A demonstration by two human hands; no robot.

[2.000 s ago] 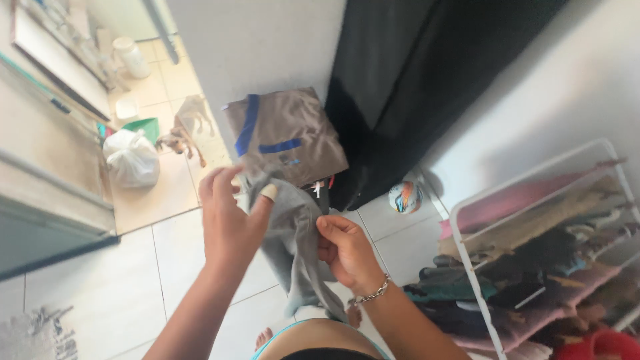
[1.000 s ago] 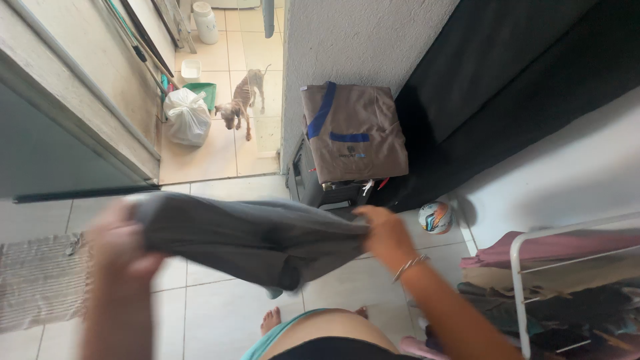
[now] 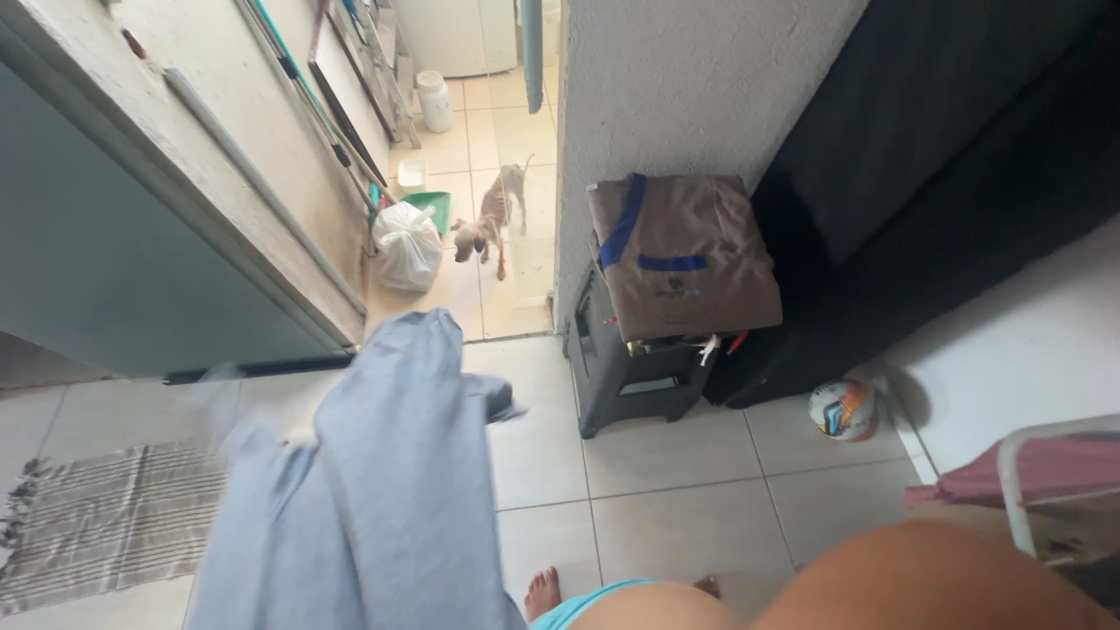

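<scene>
A light blue-grey cloth garment (image 3: 402, 472) hangs loosely in the lower left, its upper edge bunched and partly blurred. My left hand cannot be made out; the cloth may cover it. A large blurred part of my right arm fills the lower right corner, while my right hand lies outside the picture. Farther off, a folded brown garment with blue trim (image 3: 691, 254) lies on top of a dark plastic step stool (image 3: 643, 385), over a few other small items.
A dog (image 3: 494, 214) stands beyond the doorway near a tied white plastic bag (image 3: 407, 249) and a green dustpan (image 3: 430, 210). A ball (image 3: 843, 409) rests by the dark curtain (image 3: 831, 201). A striped rug (image 3: 114, 516) lies left, a white rack (image 3: 1011, 481) with clothes right.
Both hands held a grey cloth stretched between them a second ago; now neither hand shows. A light blue-grey cloth surface hangs at the left.
</scene>
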